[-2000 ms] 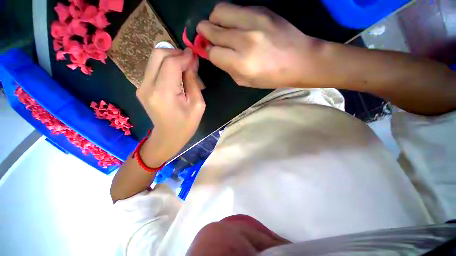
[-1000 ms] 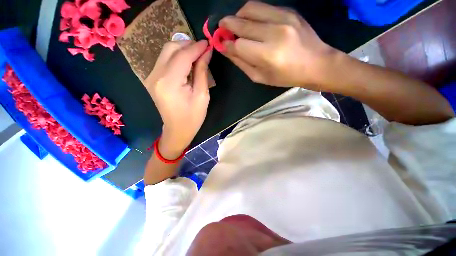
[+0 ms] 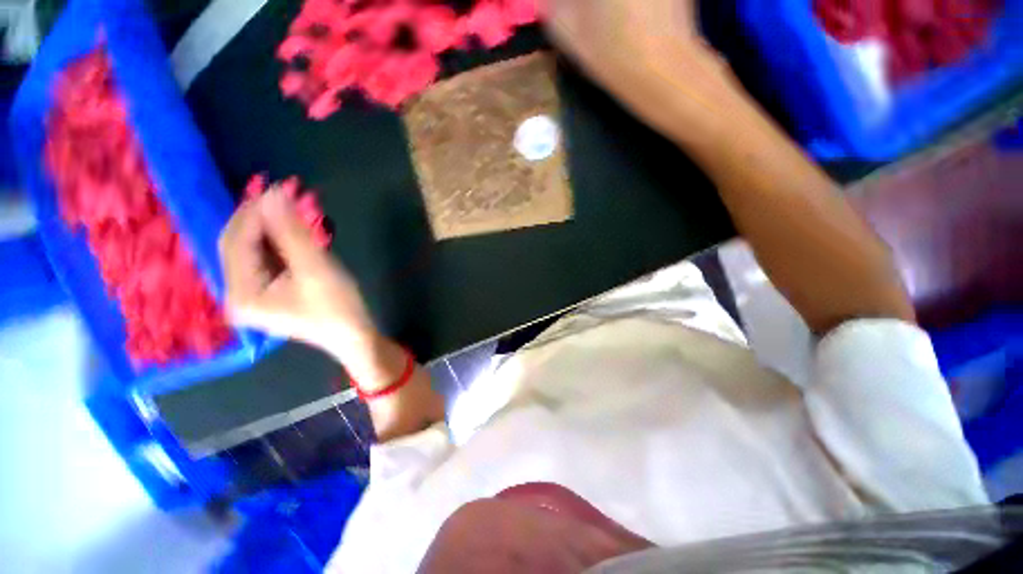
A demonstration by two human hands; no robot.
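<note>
My left hand [image 3: 283, 264], with the red bracelet, is over the small cluster of red curved parts [image 3: 305, 211] beside the left bin. It is blurred, and whether its fingers hold a part cannot be told. My right hand [image 3: 623, 34] is stretched to the far side of the bench, cut off by the top edge, its fingers hidden. It is beside the heap of larger red assemblies [image 3: 370, 56]. The brown cardboard pad [image 3: 471, 168] lies between the hands with the white glue cap [image 3: 537, 137] on it.
The left blue bin [image 3: 185, 168] holds many small red pieces. The right blue bin [image 3: 830, 101] holds red pieces and a white item. The bench's near edge runs in front of the wearer's cream-white top [image 3: 673, 426]. Blue crates [image 3: 292, 527] are below the bench.
My hands have moved apart from their shared work on a red piece. The left went to the small cluster, the right to the far side. The view has shifted, showing the pad and right bin more fully.
</note>
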